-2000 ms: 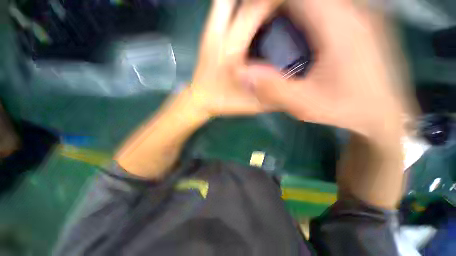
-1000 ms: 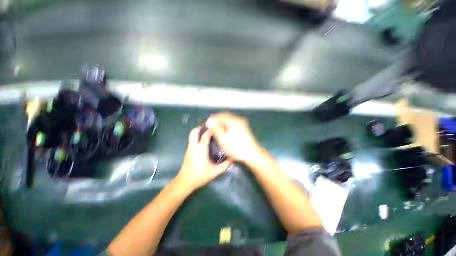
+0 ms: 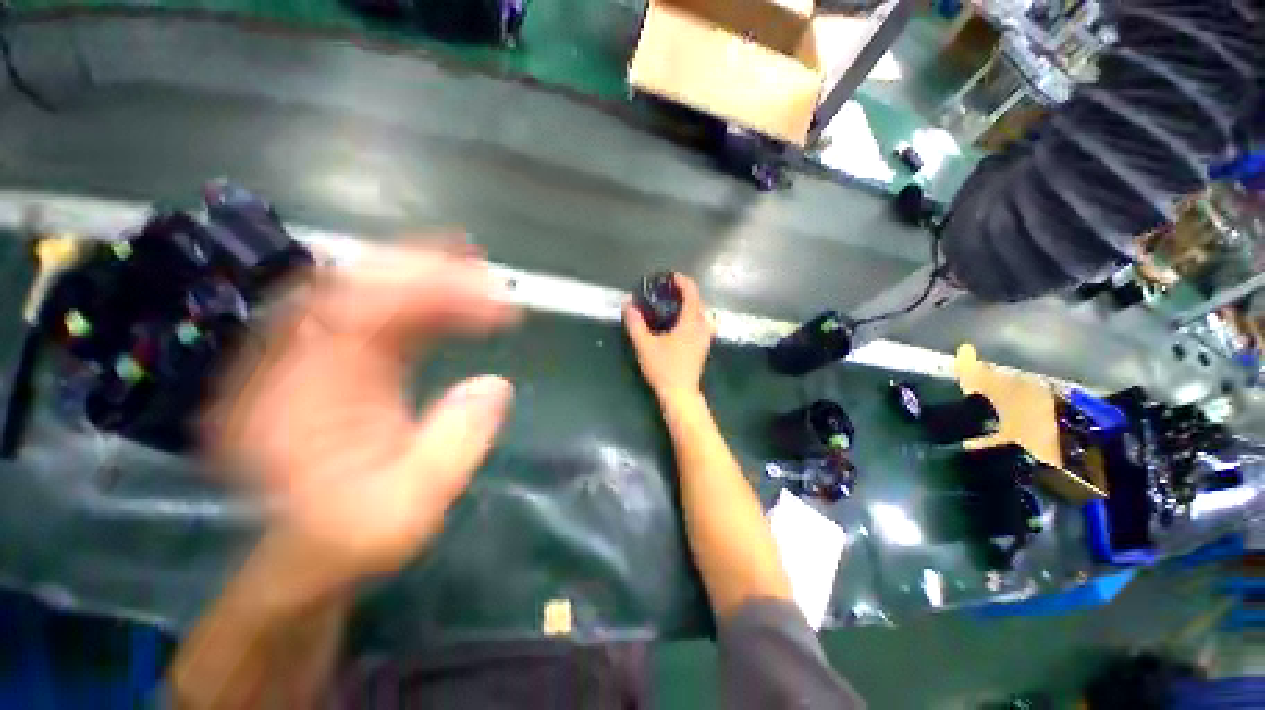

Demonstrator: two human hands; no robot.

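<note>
A small black cylindrical unit [image 3: 658, 301] is held in my right hand [image 3: 676, 350] by the white rail, its round dark end facing up. My left hand [image 3: 354, 416] is large and blurred at the left, fingers apart, with nothing seen in it. It is in front of the right part of a cluster of black part-built units [image 3: 167, 305], some with green spots. The hands are apart.
A white rail [image 3: 569, 296] borders the conveyor. Black units [image 3: 813, 343], a white sheet [image 3: 805, 558], a cardboard piece [image 3: 1017, 412] and a blue bin [image 3: 1100, 530] stand right. A ribbed hose [image 3: 1068, 153] hangs upper right. An open cardboard box [image 3: 728, 67] is beyond.
My hands have separated. My right hand has moved to the rail with the black unit; my left hand has let go and moved left, nearer the camera. The view has shifted.
</note>
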